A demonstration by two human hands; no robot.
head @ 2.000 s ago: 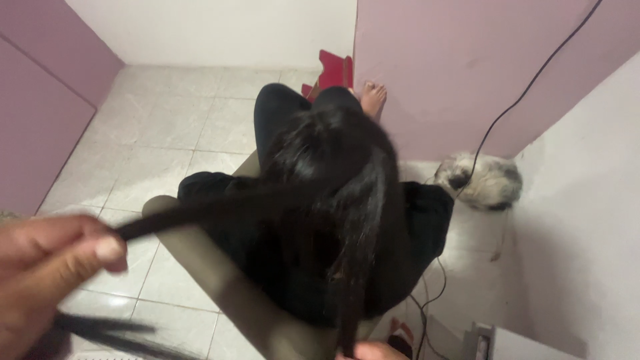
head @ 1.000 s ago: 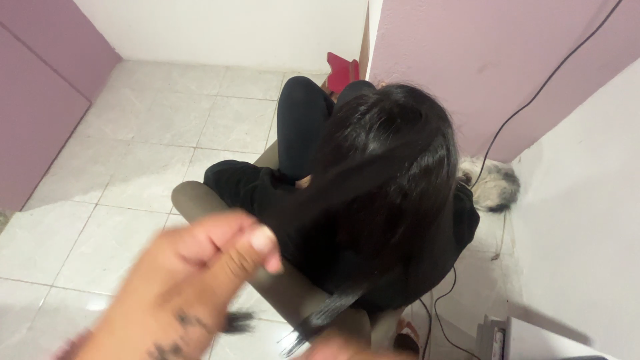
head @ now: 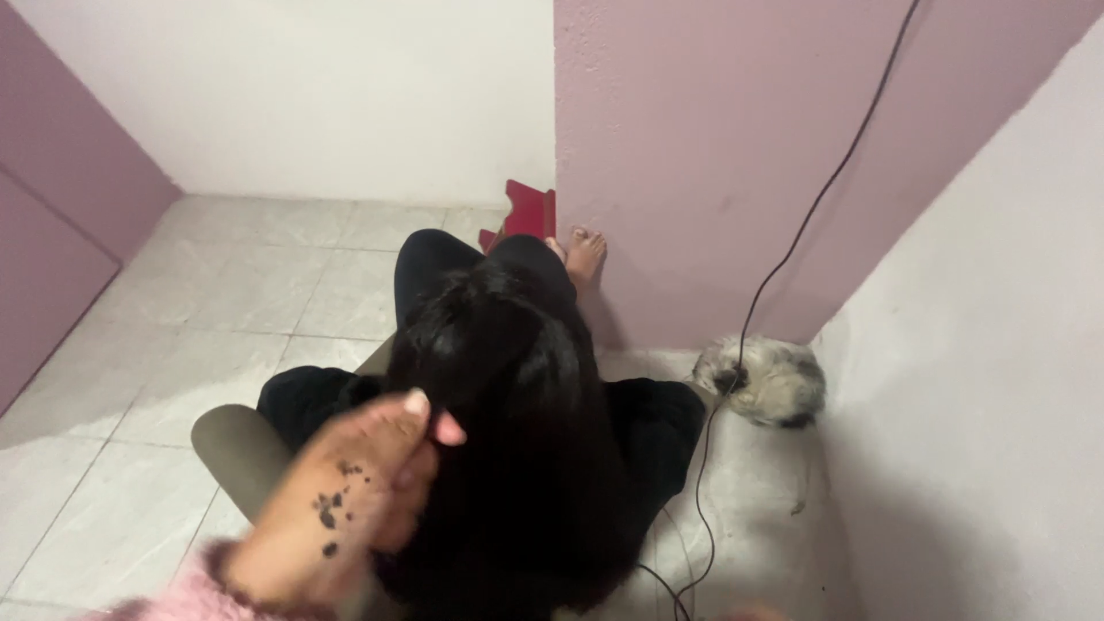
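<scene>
A seated person's long dark hair point(head: 517, 414) hangs over the back, seen from above and behind. At the hair's left side is my left hand point(head: 371, 474), blurred, with curled fingers and thumb and fingertip near each other; whether a lock lies between them cannot be told. Dark marks show on the back of this hand, and a fuzzy pink sleeve point(head: 216, 595) covers the wrist. Only a blurred sliver of what appears to be my right hand point(head: 750, 614) shows at the bottom edge, its fingers hidden. The seated person wears a black top point(head: 660, 431) and dark trousers point(head: 431, 267).
A grey and white furry animal point(head: 768, 379) lies curled in the wall corner at right. A dark cable point(head: 798, 237) runs down past it to the tiled floor point(head: 207, 362). A red object point(head: 530, 211) stands beyond the person's bare foot point(head: 586, 259), beside the pink wall point(head: 733, 129).
The stretched lock of hair seen two seconds ago no longer shows; the hair hangs down. My left hand has moved beside the head. My right hand has mostly left the view.
</scene>
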